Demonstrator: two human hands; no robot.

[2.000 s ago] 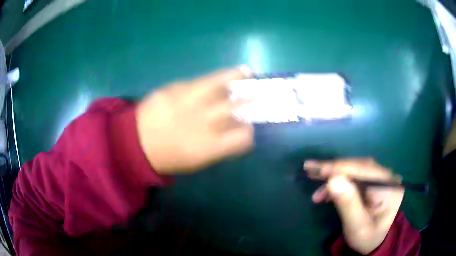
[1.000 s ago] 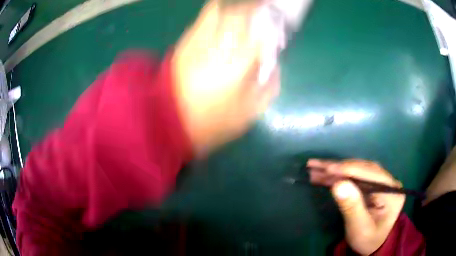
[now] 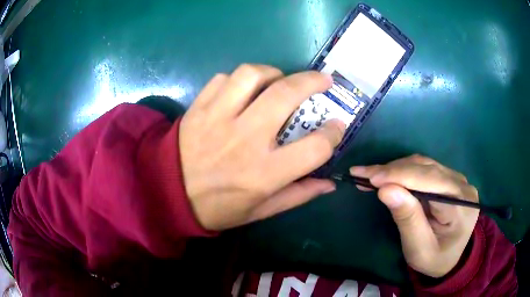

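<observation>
A black phone front housing (image 3: pixel 400 73) lies diagonally on the green bench. The pale grey back of the LCD module (image 3: pixel 366 52) fills its upper end. The white keypad board (image 3: pixel 311 116) with dark marks fills the lower half, partly under my left fingers. A blue and white striped flex cable (image 3: pixel 347 97) lies between them. My left hand (image 3: pixel 255 139) grips the housing's lower part. My right hand (image 3: pixel 421 203) holds black tweezers (image 3: pixel 447 200), their tips at the housing's lower right corner, close to my left thumb. Whether the tips touch the housing cannot be told.
The shiny green bench surface (image 3: pixel 192 35) lies around the housing. A pale strip (image 3: pixel 24 22) curves at the top left corner. A white object (image 3: pixel 11 60) stands at the left edge. White lettering on my clothing shows at the bottom.
My left hand has come back down from the top with a phone housing, now tilted diagonally. My right hand with the tweezers has moved slightly up and left, to the housing's lower corner.
</observation>
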